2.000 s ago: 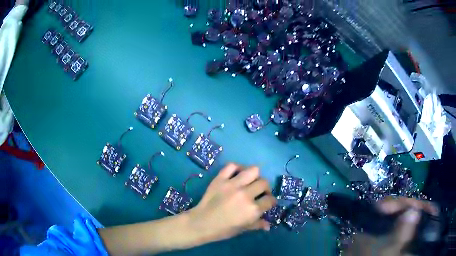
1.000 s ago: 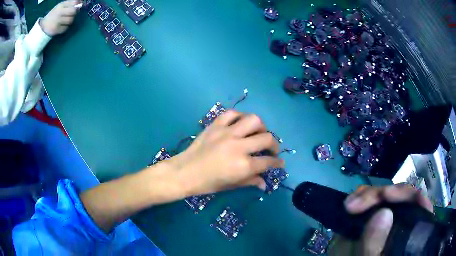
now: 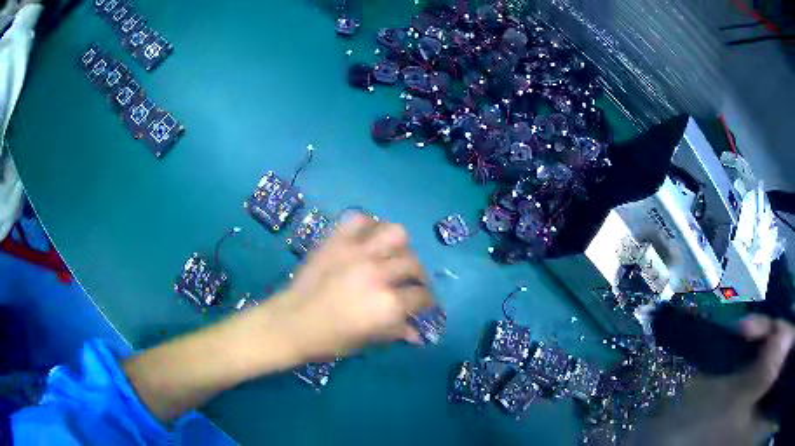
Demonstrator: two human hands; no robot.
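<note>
My left hand (image 3: 357,292), blurred by motion, is over the mat with its fingertips on a circuit board (image 3: 427,325); the hand hides part of that board. My right hand (image 3: 737,383), cut off at the right edge, grips the black electric screwdriver (image 3: 702,338), whose front end is at the front of the screw feeder (image 3: 610,253). Boards with leads lie left of and behind my left hand, such as this board (image 3: 275,200) and this one (image 3: 201,280); others are partly hidden by the hand and forearm.
A large heap of wired modules (image 3: 523,113) lies behind the feeder, with one loose module (image 3: 452,229) beside it. Several boards (image 3: 510,341) lie near the finished heap (image 3: 641,379). Board strips (image 3: 131,104) lie far left. A person's pale sleeve (image 3: 13,70) shows at the left edge.
The view swung left, then back right. The screwdriver has moved from the board at my left fingertips to the feeder. One more board lies in the group beside the finished heap.
</note>
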